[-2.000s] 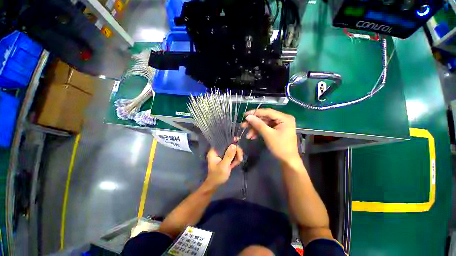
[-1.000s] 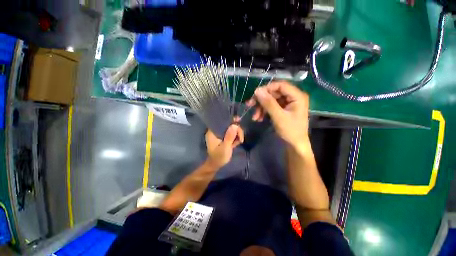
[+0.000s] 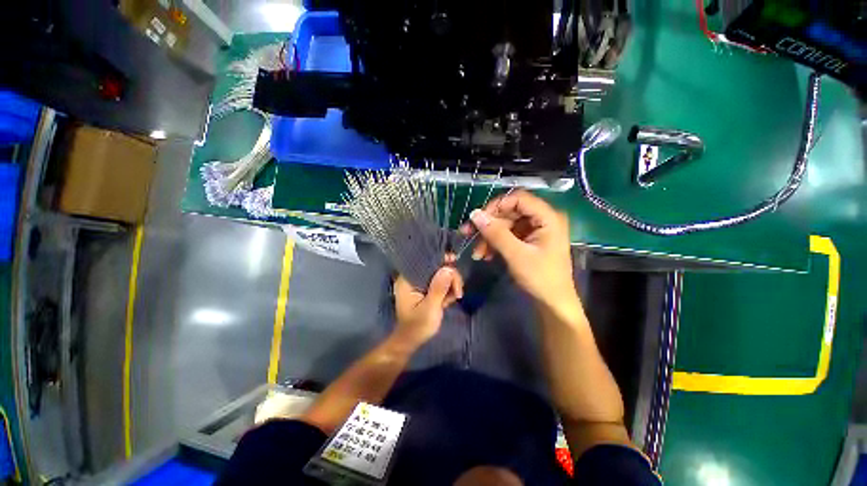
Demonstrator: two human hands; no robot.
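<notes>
A fanned-out bundle of thin grey wires stands up from my left hand, which is closed around its lower end. The wire tips spread up and to the left. My right hand is just right of the bundle, with thumb and index finger pinched together on a thin lead wire. A few wires stand apart between the bundle and my right fingers. The black crimping machine is on the bench beyond both hands.
The green bench carries a silver flexible conduit at right, a blue bin and a curved pale wire bundle at left. A paper label hangs at the bench edge. A cardboard box stands at far left.
The view has shifted. My left hand keeps its hold on the bundle. My right hand stays close beside it, fingertips pinched, with only small movement.
</notes>
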